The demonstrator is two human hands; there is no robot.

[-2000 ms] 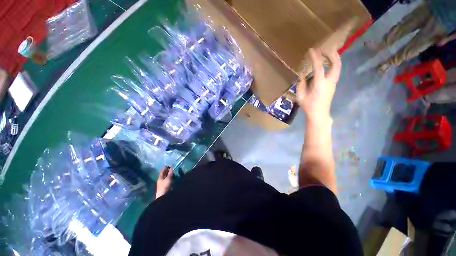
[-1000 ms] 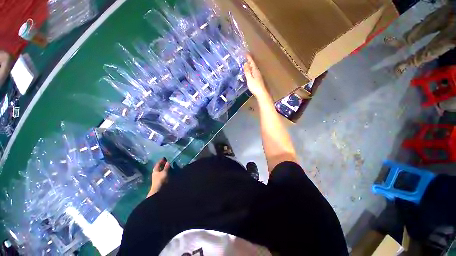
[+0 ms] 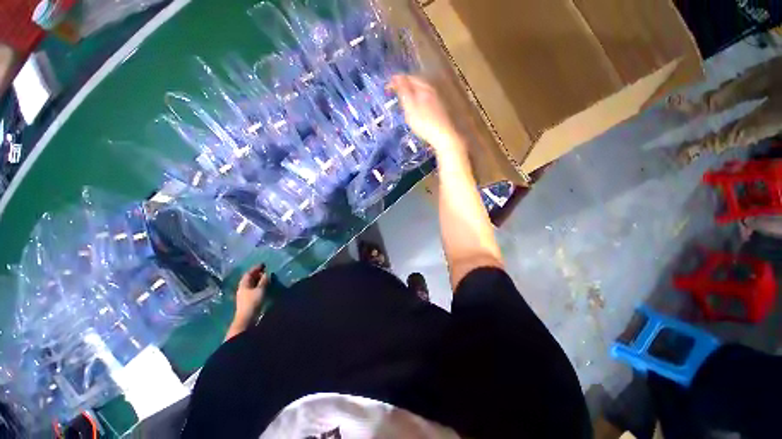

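Bagged units (image 3: 296, 150), blue with small white marks under clear film, stand in rows on the green bench. Their open bag ends stick up. My right hand (image 3: 418, 105) is at the right end of these rows, touching or just above them; its fingertips are blurred against the film. My left hand (image 3: 251, 287) is low at the bench's near edge, fingers curled, and whether it holds anything is not clear. A second group of bagged units (image 3: 103, 287) stands at the left. A black item (image 3: 183, 249) lies between the groups.
A large open shipping carton (image 3: 549, 69) is at the right bench end, with a small open carton (image 3: 499, 197) partly hidden below. A white sheet (image 3: 150, 381) lies at lower left. Red stools (image 3: 744, 190) and a blue stool (image 3: 664, 343) stand on the grey floor.
My right hand has moved from over the large carton's near flap leftward to the bagged rows. My left hand stays near the bench edge. The whole view has shifted.
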